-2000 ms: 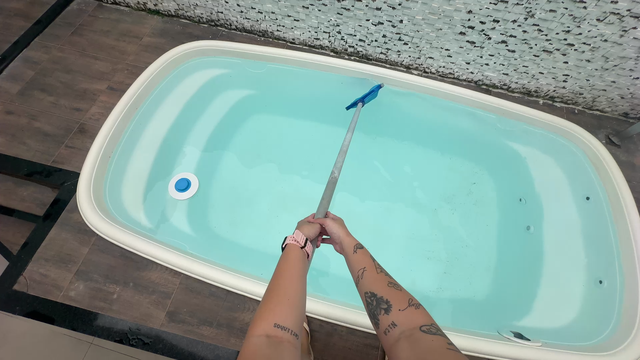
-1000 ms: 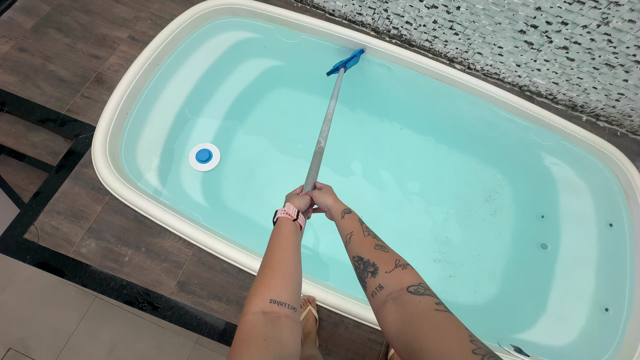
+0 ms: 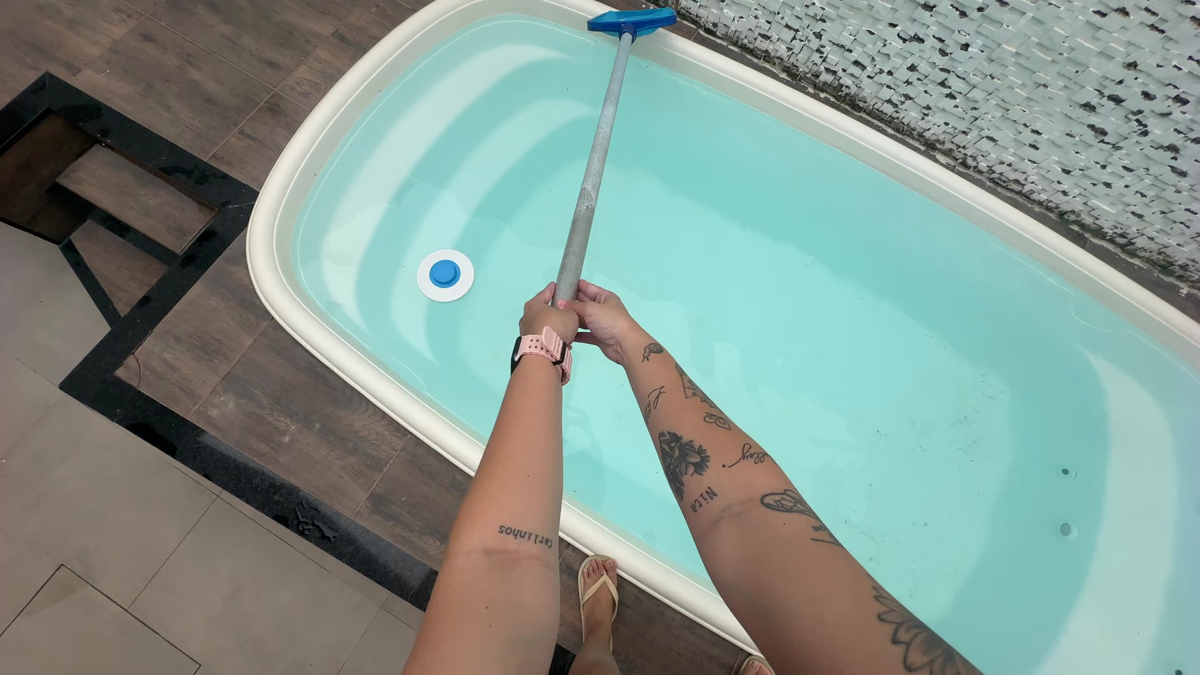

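My left hand point(image 3: 549, 317) and my right hand point(image 3: 602, 319) are close together, both closed around the near end of a grey metal telescopic pole point(image 3: 592, 178). The left wrist wears a watch with a pink strap point(image 3: 544, 349). At the pole's far end a blue plastic pool cleaning head point(image 3: 632, 21) lies at the far rim of the pool, above the water. A round white float with a blue centre point(image 3: 445, 274) is in the water to the left of my hands.
The cream rim of the pool point(image 3: 347, 361) curves round at the left. Dark wood-look tiles point(image 3: 272, 422) and a black stone border point(image 3: 178, 441) lie beside it. A mosaic wall point(image 3: 984, 84) stands along the far side. My sandalled foot point(image 3: 597, 591) is near the rim.
The blue head has moved left along the far side and now sits at the rim, turned more crosswise. Both hands have kept hold of the pole. The view has shifted.
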